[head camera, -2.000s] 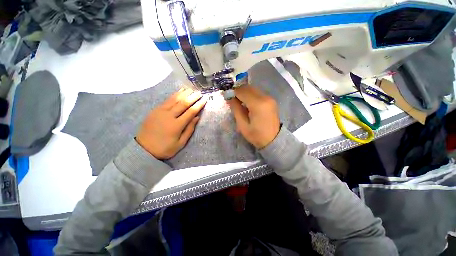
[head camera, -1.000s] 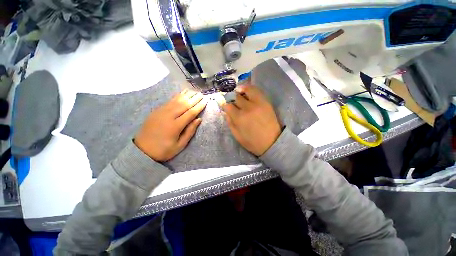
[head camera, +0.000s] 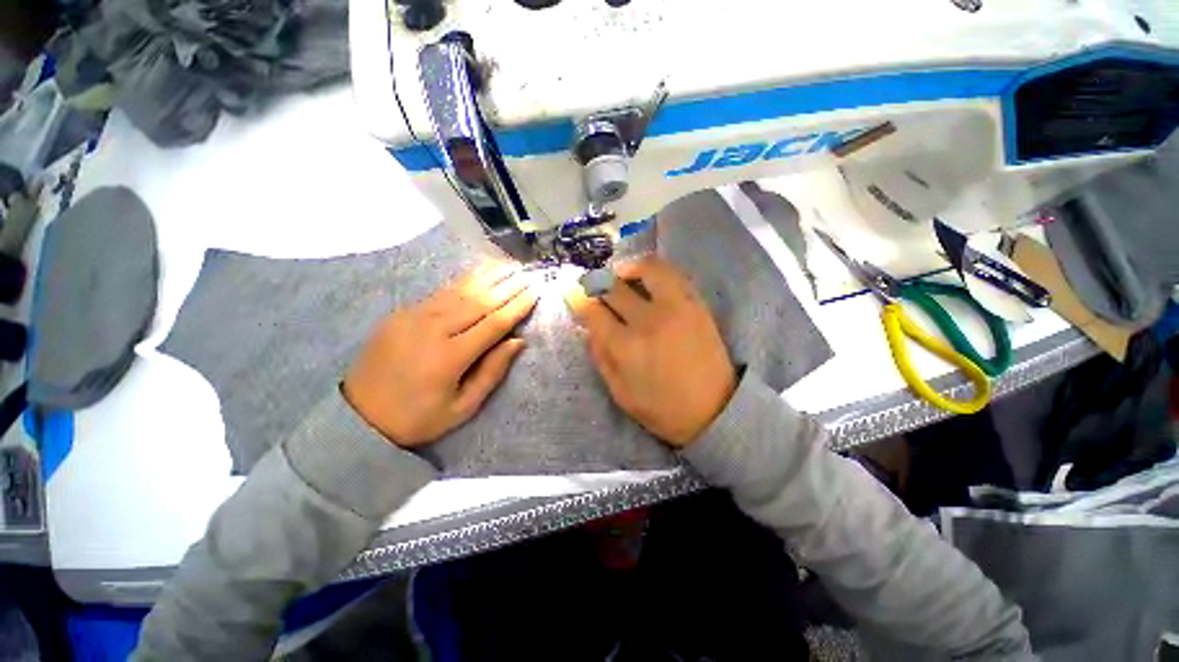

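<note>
A grey garment panel lies flat on the white table under the head of the white lockstitch machine. The presser foot is over the panel in bright light; glare hides the exact needle point. My left hand lies flat on the panel, left of the foot, fingertips close to it. My right hand rests on the panel just right of the foot, fingers bent, with a small grey rounded piece at its fingertips. Neither hand visibly grips the panel.
Scissors with yellow and green handles lie right of the panel, beside a black-handled tool on a brown card. Rounded grey pieces are stacked at the left edge. A gathered grey bundle sits behind left. Grey panels lie low right.
My right fingers have moved back slightly from the foot and flattened onto the panel since the earliest frame. My left hand stays nearly in place. The whole view has shifted slightly.
</note>
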